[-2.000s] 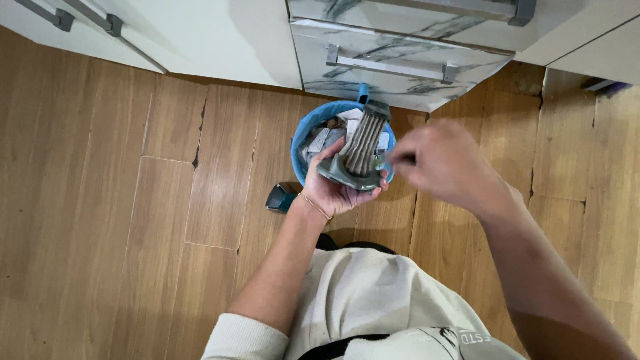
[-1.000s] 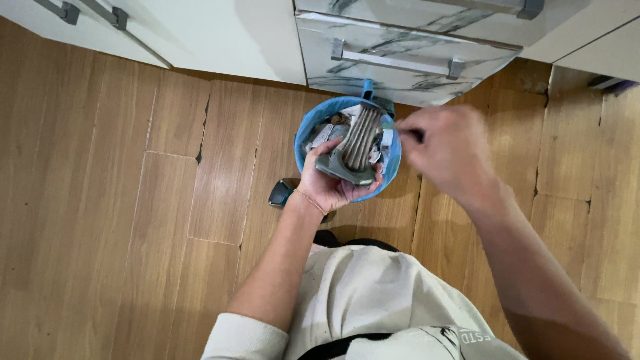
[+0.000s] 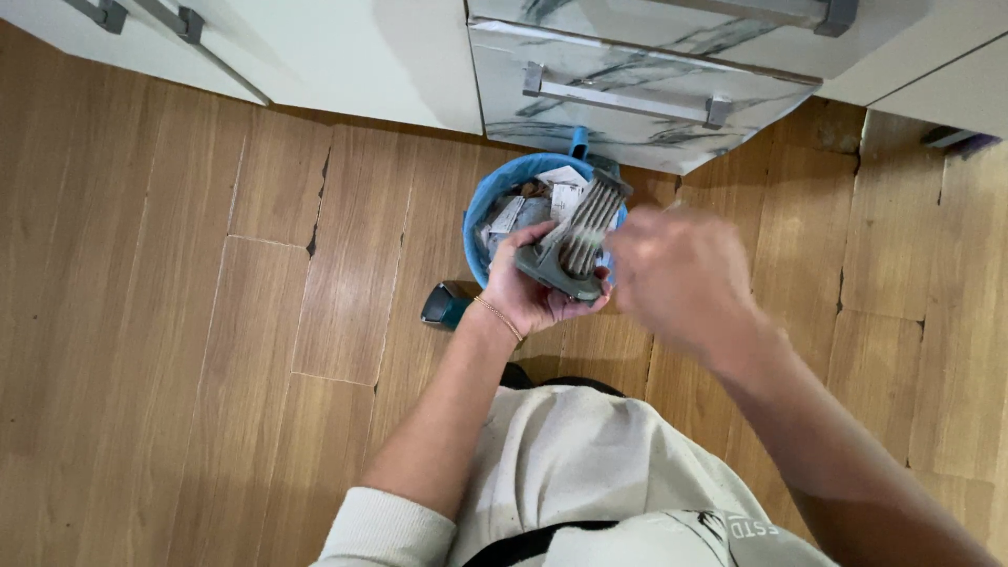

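Observation:
My left hand (image 3: 543, 295) holds a grey pleated filter (image 3: 589, 228), likely from a vacuum cleaner, by its plastic rim. The pleats are tilted up and to the right, over a blue waste bin (image 3: 488, 177) with paper scraps and other rubbish inside. My right hand (image 3: 681, 276) is just right of the pleats and blurred by motion. Its fingers look curled; whether they hold something small cannot be told. A dark teal and black object (image 3: 446, 305), partly hidden by my left forearm, lies on the floor beside the bin.
Behind the bin stands a cabinet with a marble-patterned drawer (image 3: 504, 110) and a metal bar handle (image 3: 626, 102). White cabinet doors (image 3: 378, 63) are to its left. Wood-look floor planks (image 3: 260, 315) surround the bin. A dark object (image 3: 957, 140) lies under the cabinet at the right.
The filter stays in my left hand over the bin. My right hand remains beside the pleats, blurred in every frame.

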